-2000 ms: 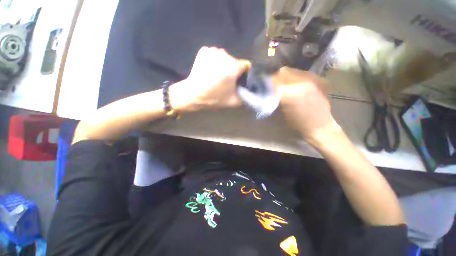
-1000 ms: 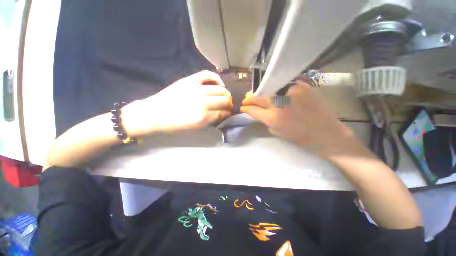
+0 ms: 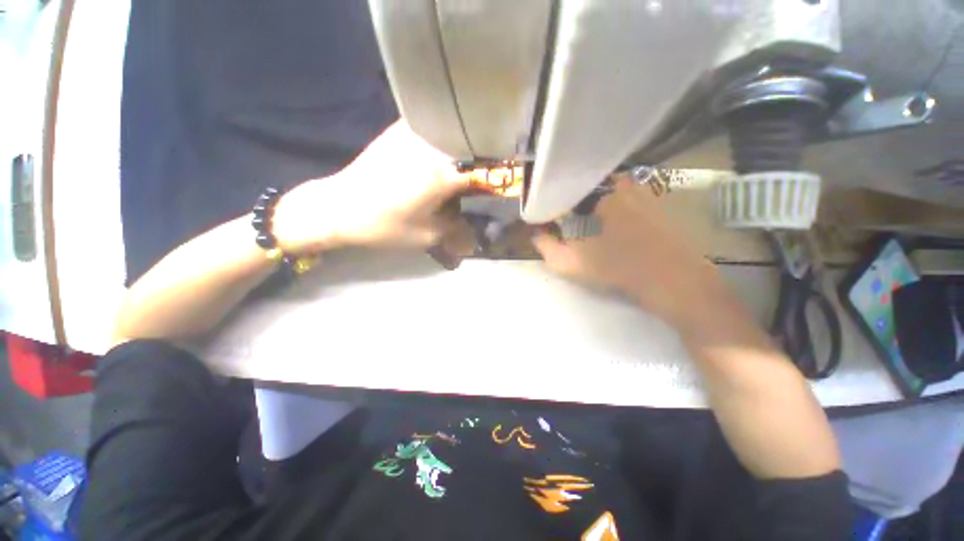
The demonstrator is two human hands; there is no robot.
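Observation:
A small folded piece [image 3: 492, 235], dark with a pale side, lies under the sewing machine head [image 3: 476, 85] by the lit needle area. My left hand [image 3: 407, 201] holds its left part, with the fingertips partly hidden by the machine head. My right hand [image 3: 624, 248] is at its right side, fingers bent and slightly blurred; whether they grip it cannot be told. The needle and presser foot are mostly hidden. A large dark fabric panel [image 3: 243, 116] lies flat to the left, partly under my left forearm.
Black-handled shears [image 3: 809, 322] lie right of my right hand. A lit smartphone [image 3: 886, 306] and a black object [image 3: 935, 322] lie further right. A white ribbed knob [image 3: 768, 201] hangs at upper right. The table's front edge [image 3: 476, 393] runs before my body. A red box [image 3: 48, 370] stands lower left.
The view has moved closer under the machine head. Both hands have gone from holding the small piece in front of the needle to the needle area, and the piece has moved in slightly.

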